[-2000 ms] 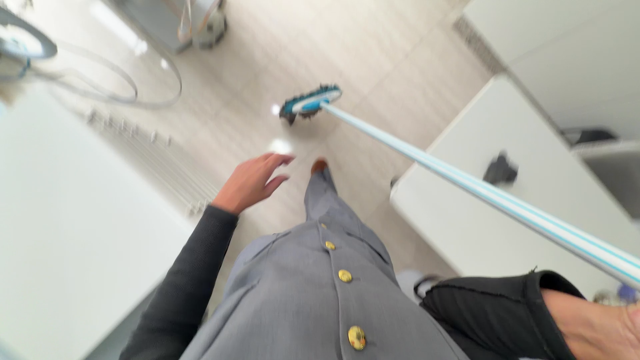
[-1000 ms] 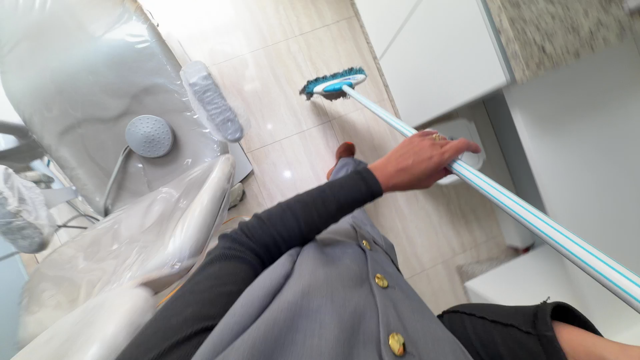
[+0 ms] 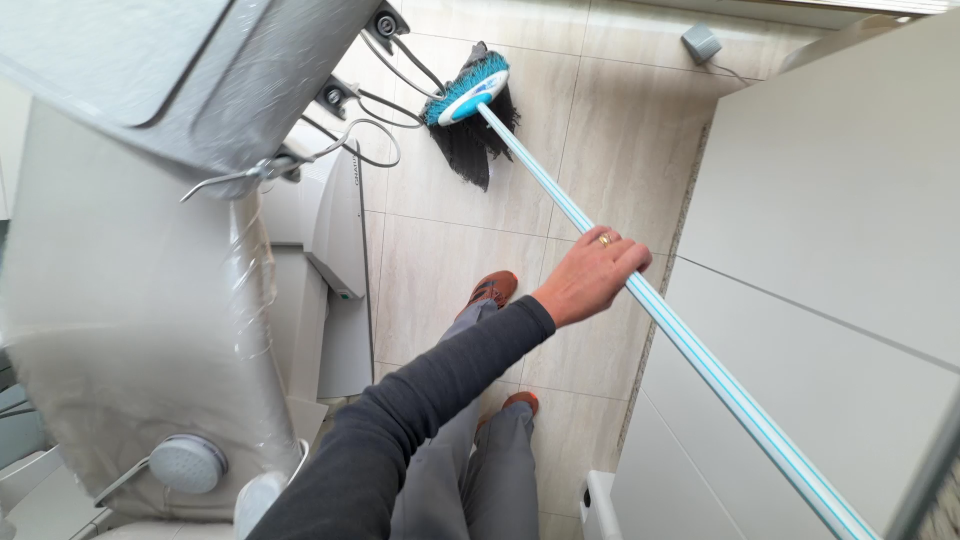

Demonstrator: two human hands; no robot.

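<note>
My left hand (image 3: 596, 276), with a ring on one finger, grips the white and light-blue striped handle of a broom (image 3: 720, 375) around its middle. The handle slants from the lower right up to the broom head (image 3: 474, 97), which has blue bristles and a white and blue cap. A dark frayed cloth (image 3: 471, 154) lies bunched under and around the bristles on the tiled floor. My right hand is outside the view, and the upper end of the handle runs out at the lower right.
A plastic-covered dental chair (image 3: 142, 322) and an instrument tray unit (image 3: 187, 67) with hanging hoses (image 3: 390, 120) stand on the left. White cabinets (image 3: 825, 225) line the right side. A small grey block (image 3: 701, 43) with a cord lies on the floor at the top.
My left hand, free two seconds ago, took hold of the handle by one second ago and still holds it. My right forearm has left the view. The view has shifted a lot.
</note>
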